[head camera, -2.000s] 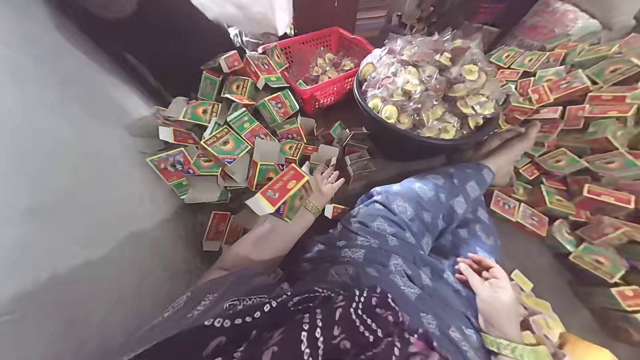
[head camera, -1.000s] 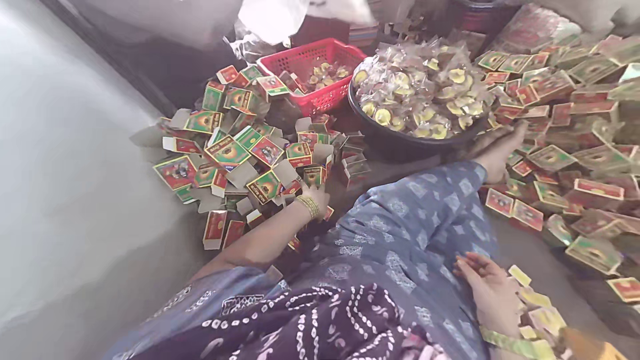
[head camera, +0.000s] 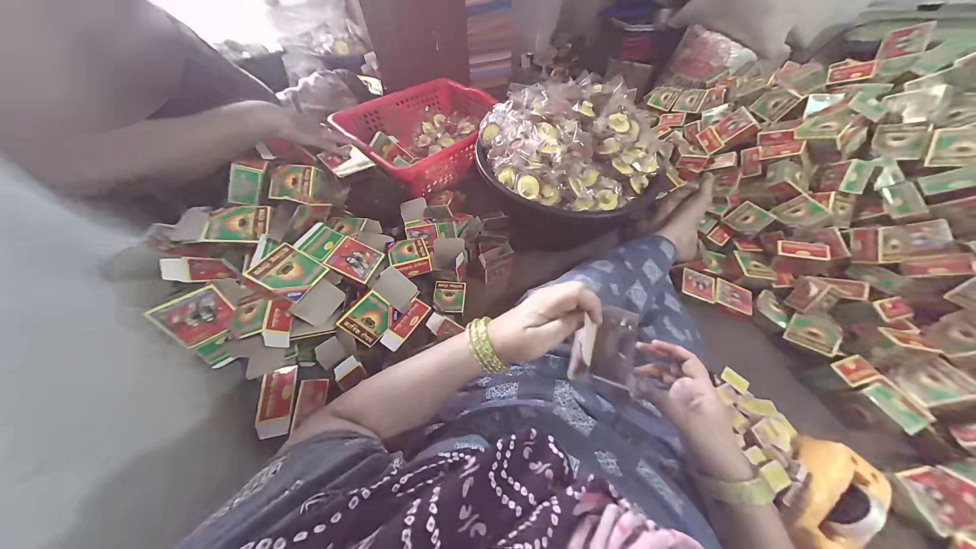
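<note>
My left hand (head camera: 545, 320), with yellow bangles at the wrist, grips a small printed carton (head camera: 583, 349) by its upper end above my lap. Close to its right side is my right hand (head camera: 675, 370), fingers spread; whether its fingertips touch the carton is unclear. Just right of that hand lie small yellow blocks (head camera: 774, 435) beside an orange object (head camera: 839, 488). On the left is a heap of open red and green printed cartons (head camera: 286, 271). A dark round tub (head camera: 534, 210) is piled with clear packets (head camera: 579, 145) holding yellow pieces.
A red plastic basket (head camera: 427, 171) with packets and a carton stands left of the tub. Another person's arm and hand (head camera: 305, 130) reach beside it from the upper left. Many cartons (head camera: 808, 267) cover the floor at right. My bare foot (head camera: 686, 221) rests near the tub.
My left hand has moved from the carton heap to above my lap, now with a carton. My right hand has risen near it. Another person's arm has come in at the upper left.
</note>
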